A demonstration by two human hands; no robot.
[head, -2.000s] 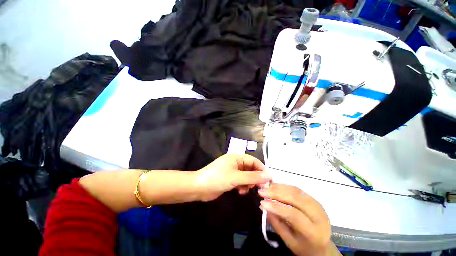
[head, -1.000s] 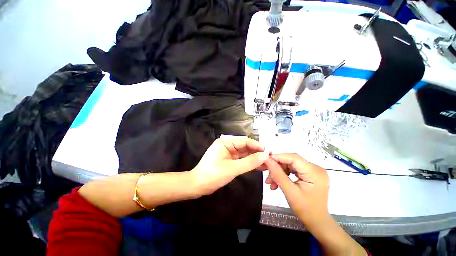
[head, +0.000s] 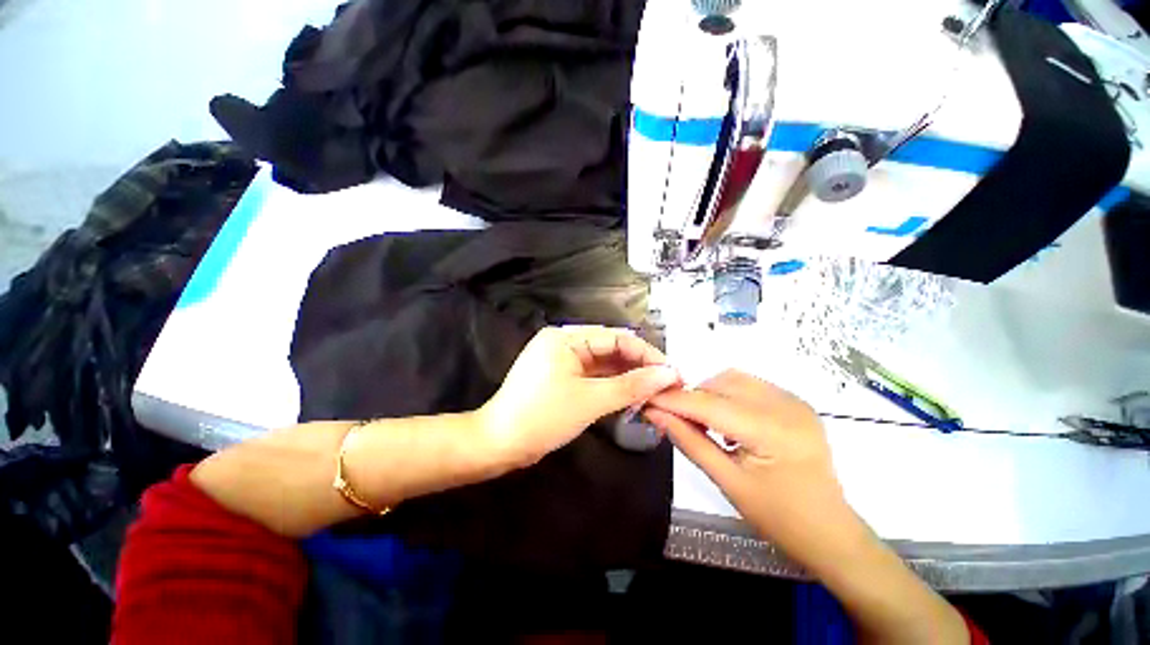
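My left hand (head: 574, 388) and my right hand (head: 744, 435) meet fingertip to fingertip in front of the needle area. They pinch a small pale piece (head: 637, 426), perhaps a label or cord; its shape is mostly hidden by the fingers. My left hand is over the dark garment piece (head: 391, 328), which lies on the table left of the needle and hangs over the front edge. The presser foot area (head: 681, 267) of the white sewing machine (head: 807, 95) is just beyond my hands.
A tangle of small white pieces (head: 870, 302) lies right of the needle. Green-and-blue snips (head: 906, 393) and a dark metal tool (head: 1110, 428) lie farther right. Bunched dark cloth (head: 505, 107) lies at the back left; more dark cloth (head: 107, 265) is beyond the table's left edge. A ruler (head: 731, 547) runs along the front edge.
The long white strand that hung below my fingers two seconds ago no longer shows. A small pale piece now shows under the fingertips. My right hand has turned, its fingertips now pointing left.
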